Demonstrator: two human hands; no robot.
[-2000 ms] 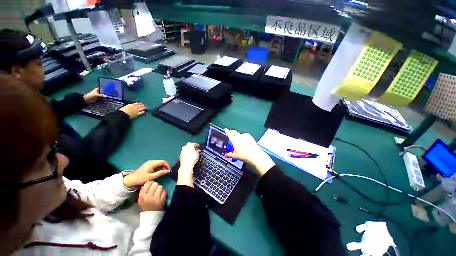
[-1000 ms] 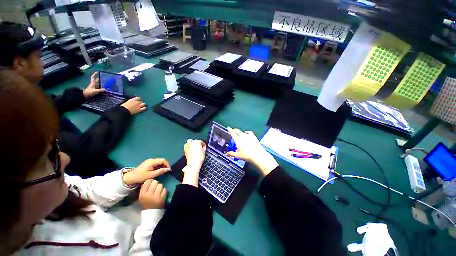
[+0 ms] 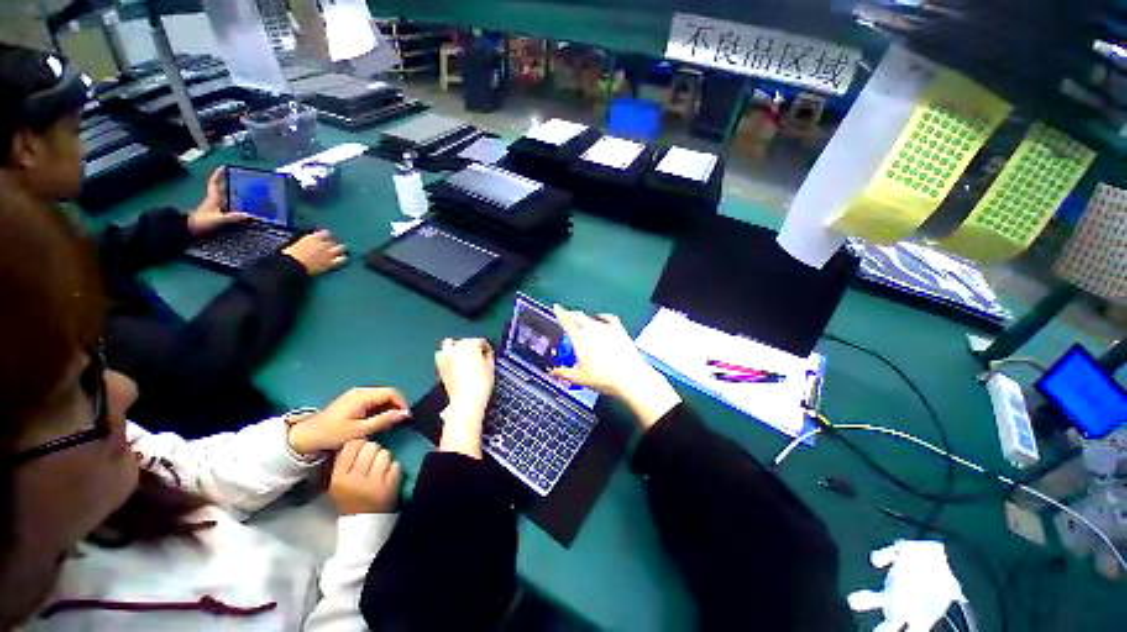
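A small silver mini laptop [image 3: 539,427] with black keys stands open on a black pad [image 3: 572,506] on the green bench. Its lit screen [image 3: 534,336] shows a window over blue wallpaper. My right hand [image 3: 602,358] is at the screen's top and right side, its thumb in front of the screen and fingers at the upper edge. My left hand [image 3: 467,377] is at the laptop's left side near the hinge, fingers curled together. Whether it pinches anything is too small to tell.
Two people sit at my left, one with hands [image 3: 357,435] near the pad, one at another laptop [image 3: 257,199]. Stacked devices [image 3: 492,188] lie beyond. A clipboard [image 3: 729,370] with pens, cables [image 3: 945,459], a power strip [image 3: 1013,420] and a white glove [image 3: 917,589] are at right.
The view has shifted slightly. My left hand has risen a little from the keyboard's left edge, its fingers drawn together. My right hand stays at the screen with small finger shifts.
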